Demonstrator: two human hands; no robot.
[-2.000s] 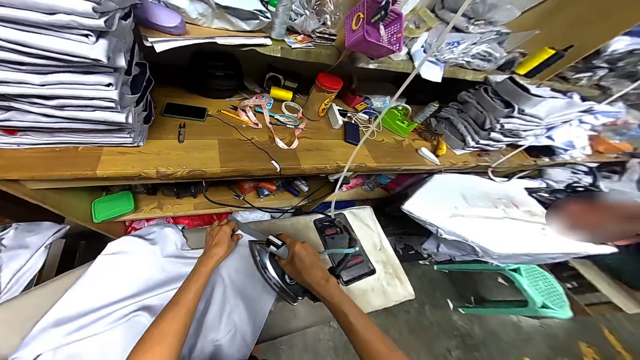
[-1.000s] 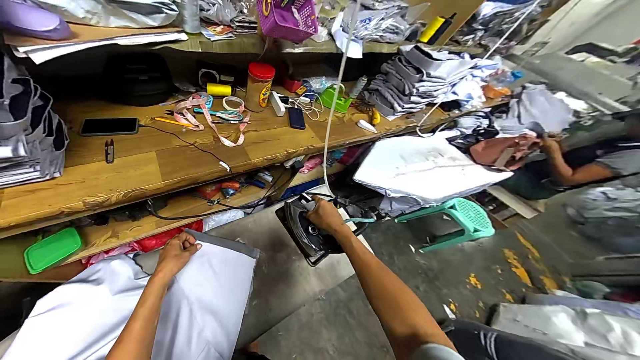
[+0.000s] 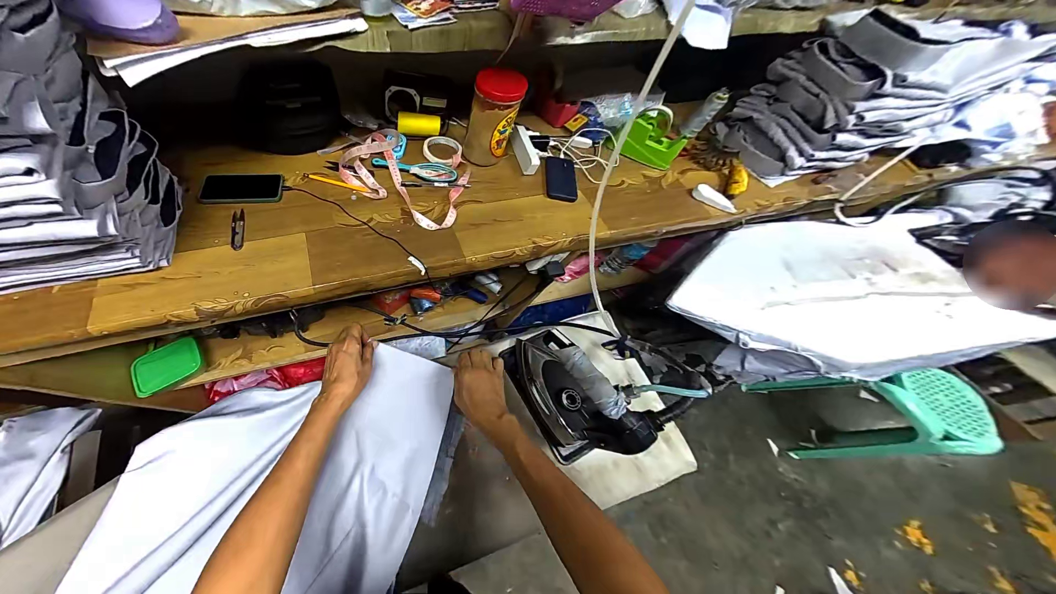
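Note:
A pale grey-white cloth (image 3: 363,445) lies over the ironing board (image 3: 487,503). My left hand (image 3: 348,363) grips its far edge, fingers closed on the fabric. At the cloth's upper right corner is my right hand (image 3: 481,384), fingers curled down; whether it pinches the cloth is hard to tell. Just right of that hand a steam iron (image 3: 577,396), its handle wrapped in grey tape, rests on a dark stand on a pale pad (image 3: 660,466). A hose and cable run from the iron's rear. A darker grey strip shows beneath the cloth's right edge.
Beyond the board stands a wooden table (image 3: 346,256) with a phone (image 3: 241,188), thread snips (image 3: 238,229), a measuring tape (image 3: 429,219) and a red-lidded jar (image 3: 495,115). Folded garments are stacked at left (image 3: 74,190) and right (image 3: 858,91). A green plastic stool (image 3: 949,412) and a person's blurred head are at right.
My right hand has let go of the iron, which now rests on its stand, and has moved left to the cloth's corner. My left hand stays at the cloth's far edge.

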